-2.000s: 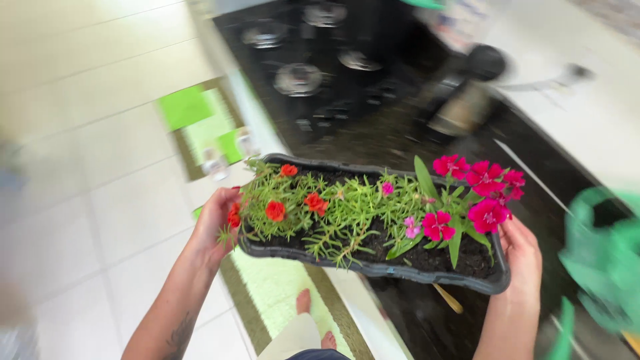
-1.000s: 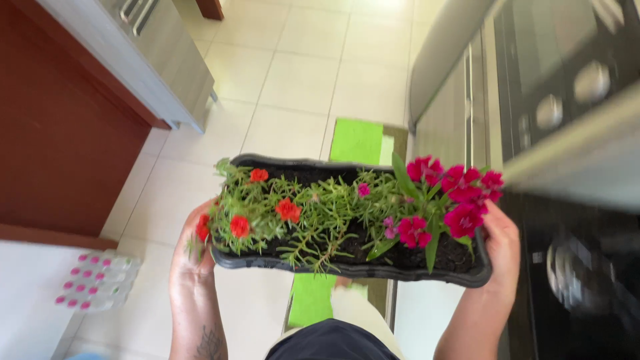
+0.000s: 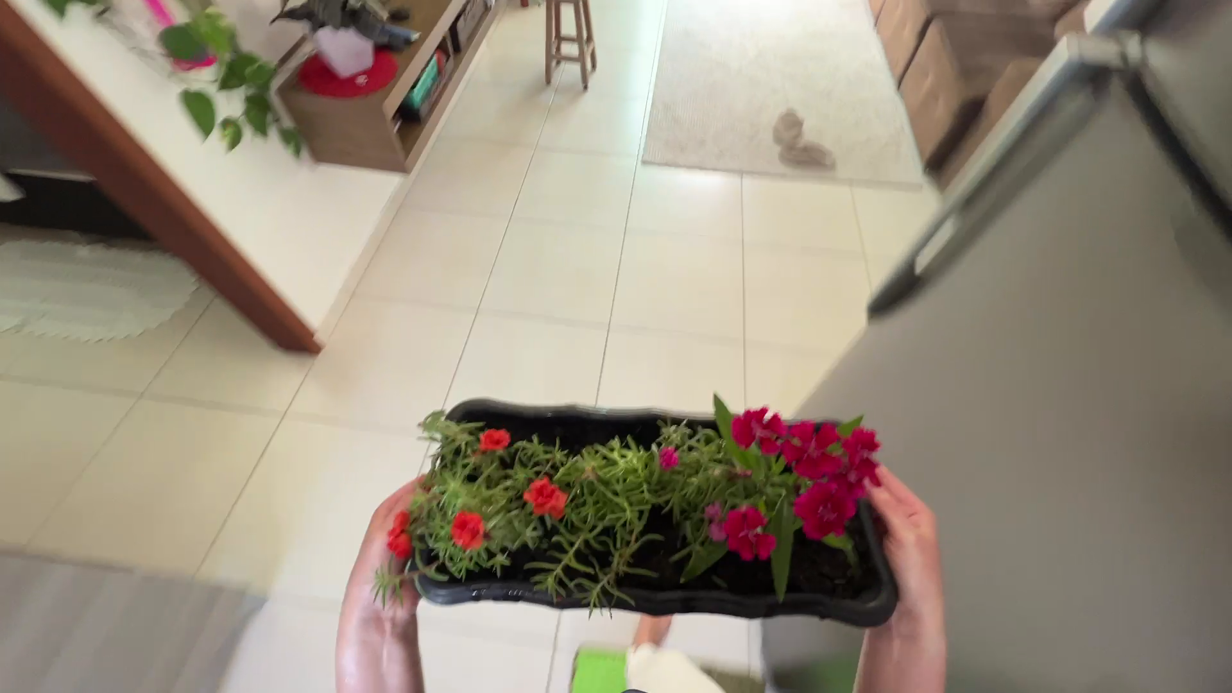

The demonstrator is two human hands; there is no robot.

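A long black plastic planter box [image 3: 654, 604] filled with dark soil is held level in front of me, above the tiled floor. My left hand [image 3: 387, 549] grips its left end, with fingers partly hidden by trailing stems. Around its right end is my right hand [image 3: 903, 539], partly behind the blooms. Red-orange portulaca flowers [image 3: 546, 497] and thin green foliage fill the left and middle. Magenta dianthus flowers [image 3: 825, 509] with longer leaves stand at the right end.
A grey refrigerator [image 3: 1039, 414] stands close on the right. At the left are a brown door frame [image 3: 183, 202] and a low wooden cabinet [image 3: 361, 135]. Farther ahead lie a pale rug [image 3: 741, 77] with a small brown item, a wooden stool [image 3: 570, 43] and a brown sofa [image 3: 948, 77].
The view has swung from the stove, past the oven, to the floor beside the refrigerator and the room beyond. Both hands still hold the planter.
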